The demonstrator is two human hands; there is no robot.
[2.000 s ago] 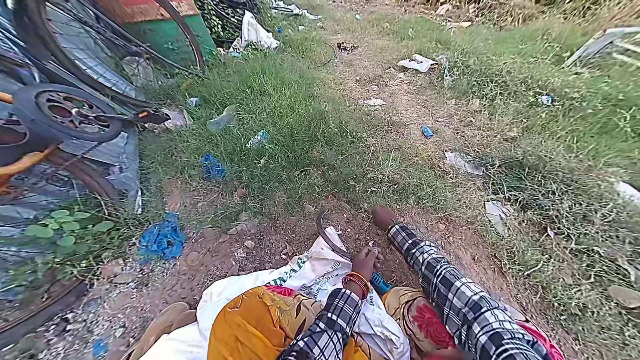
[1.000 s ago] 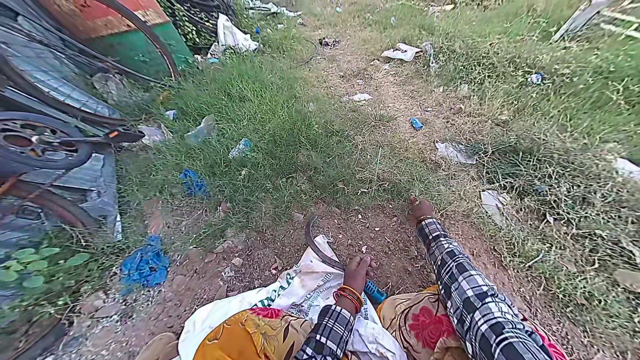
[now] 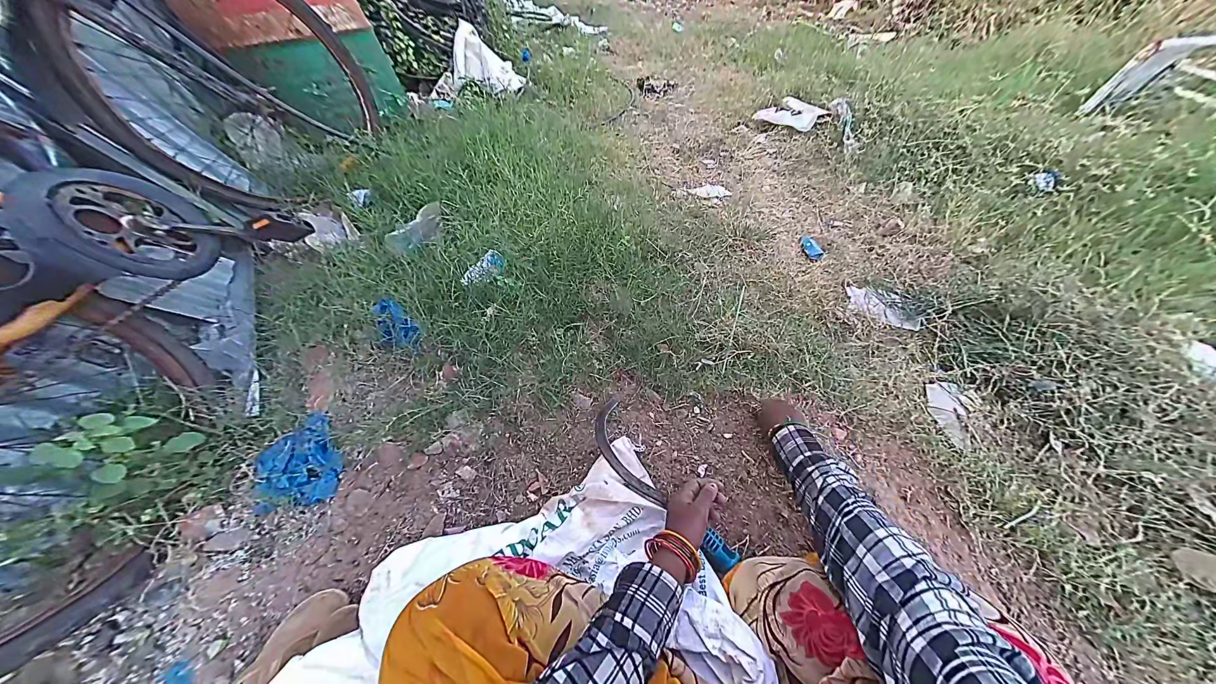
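My left hand (image 3: pixel 693 510), with bangles at the wrist, is closed on a sickle (image 3: pixel 613 454). Its curved dark blade points up and left over a white woven sack (image 3: pixel 608 518), and its blue handle (image 3: pixel 719 549) shows below the hand. The sack bears writing and lies across and beside my lap, by the patterned orange cloth (image 3: pixel 475 617). My right hand (image 3: pixel 779 415) reaches ahead to the bare soil at the edge of the grass (image 3: pixel 665 332); its fingers are hidden, so what it touches cannot be told.
Bicycle parts with a chainwheel (image 3: pixel 114 223) and a wheel lie at the left. A blue plastic bag (image 3: pixel 299 463) rests on stony soil. Plastic scraps (image 3: pixel 885 307) litter the grass and path. Cut, dry-looking stems (image 3: pixel 1054 380) lie at the right, and a pale frame (image 3: pixel 1149 71) stands at the upper right.
The view has shifted a little. The left hand keeps its hold on the sickle beside the sack, while the right hand stays low by the grass edge.
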